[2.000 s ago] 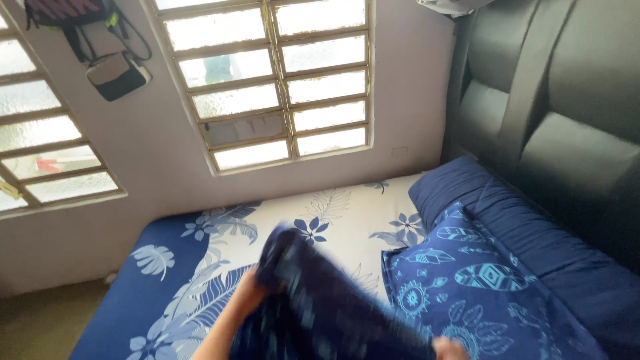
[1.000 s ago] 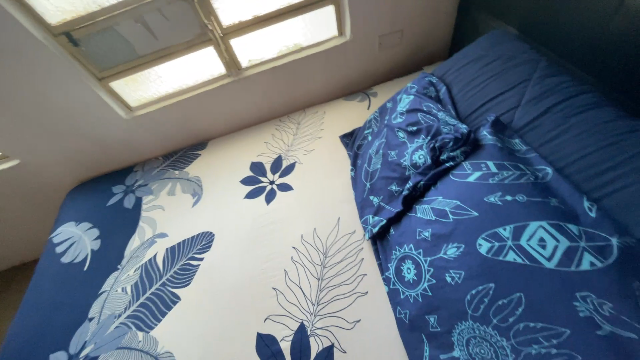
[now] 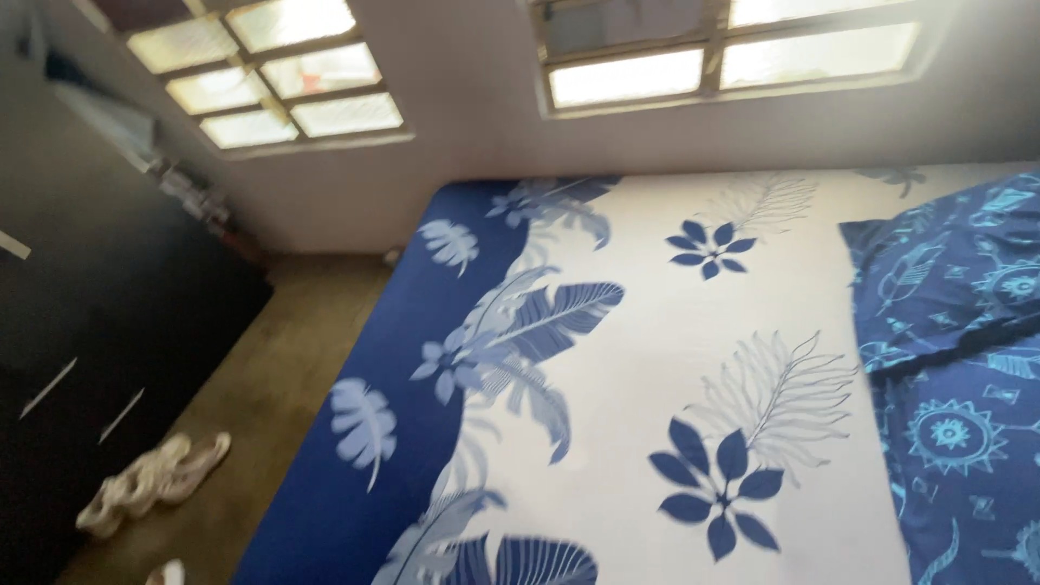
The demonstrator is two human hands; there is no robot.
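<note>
Neither of my hands is in view. A bed with a fitted-looking sheet [image 3: 617,366] fills the middle and right, its white part printed with dark blue flowers and leaves and its left part solid blue with pale leaves. At the right edge lies blue patterned fabric [image 3: 942,390] with light blue feather and sun motifs, creased across its middle; its right side is cut off by the frame.
Pale shoes [image 3: 150,483] lie on the brownish floor [image 3: 292,325] left of the bed. A dark cabinet [image 3: 97,301] with pale handles stands at the far left. Behind the bed is a wall with a left window [image 3: 276,81] and a right window [image 3: 715,61].
Two seconds ago both hands held dark blue fabric over the bed; they have left the view. Patterned fabric lies on the bed in the last two frames. The view has swung left.
</note>
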